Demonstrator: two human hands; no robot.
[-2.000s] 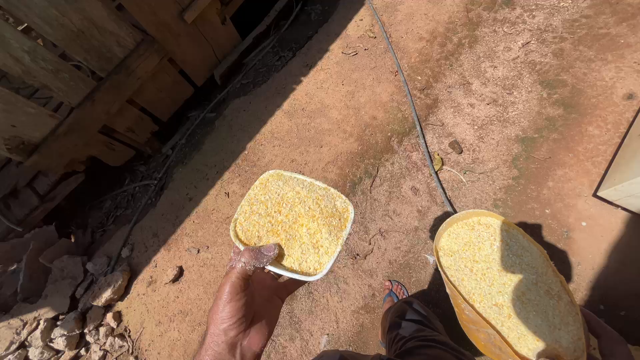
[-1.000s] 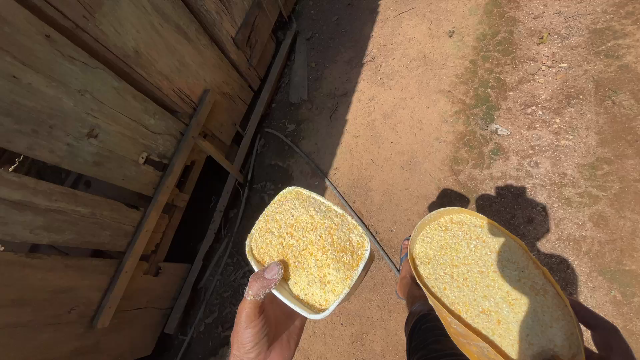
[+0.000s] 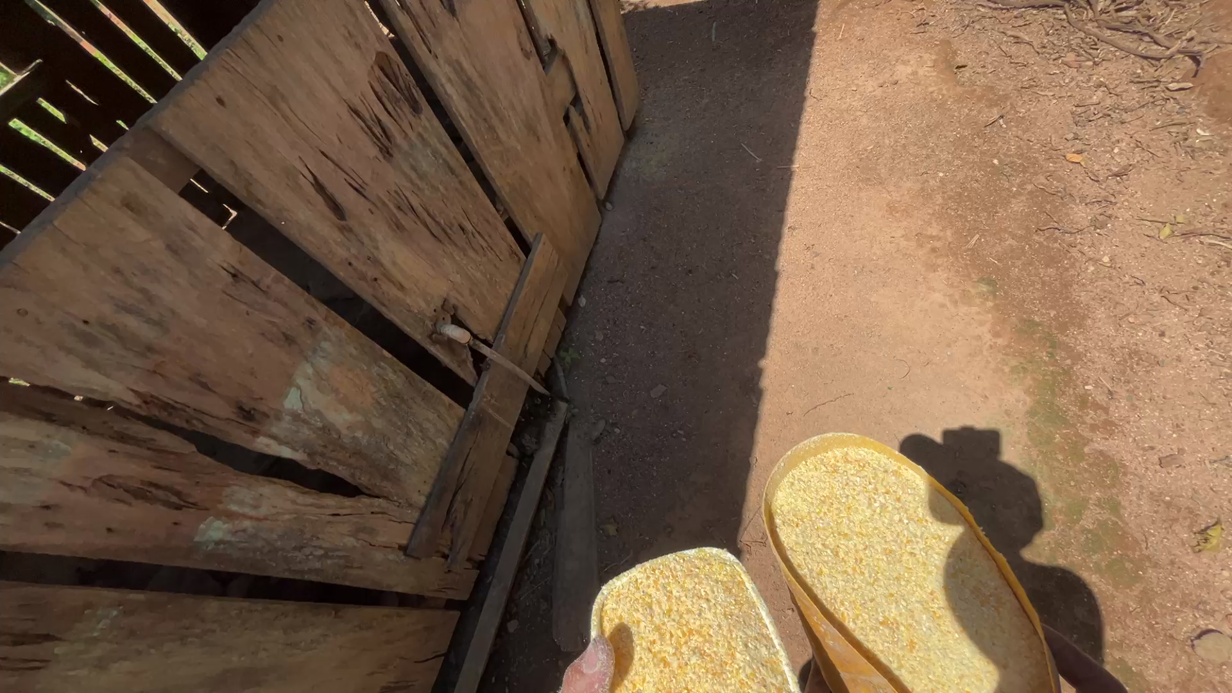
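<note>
My left hand (image 3: pixel 589 668) holds a white plastic tub (image 3: pixel 664 560) by its left rim, and only the thumb shows at the bottom edge. Coarse yellow cracked corn (image 3: pixel 698 626) fills the tub. Beside it on the right is a larger oblong yellow container (image 3: pixel 818 616), full of similar pale yellow cracked grain (image 3: pixel 866 539). My right hand (image 3: pixel 1083 664) grips that container at its lower right side, mostly hidden and cut off by the frame. Part of the grain lies in shadow.
A weathered plank wall (image 3: pixel 337 212) with gaps stands along the left, a short board (image 3: pixel 500 404) leaning on it. Loose boards (image 3: pixel 575 539) lie at its foot. Packed dirt ground (image 3: pixel 895 250) runs ahead, half shaded, with dry twigs (image 3: pixel 1136 38) at the upper right.
The view has swung toward the plank wall. The white tub has moved lower in view and closer to the yellow container. The hose and the foot seen earlier are out of sight.
</note>
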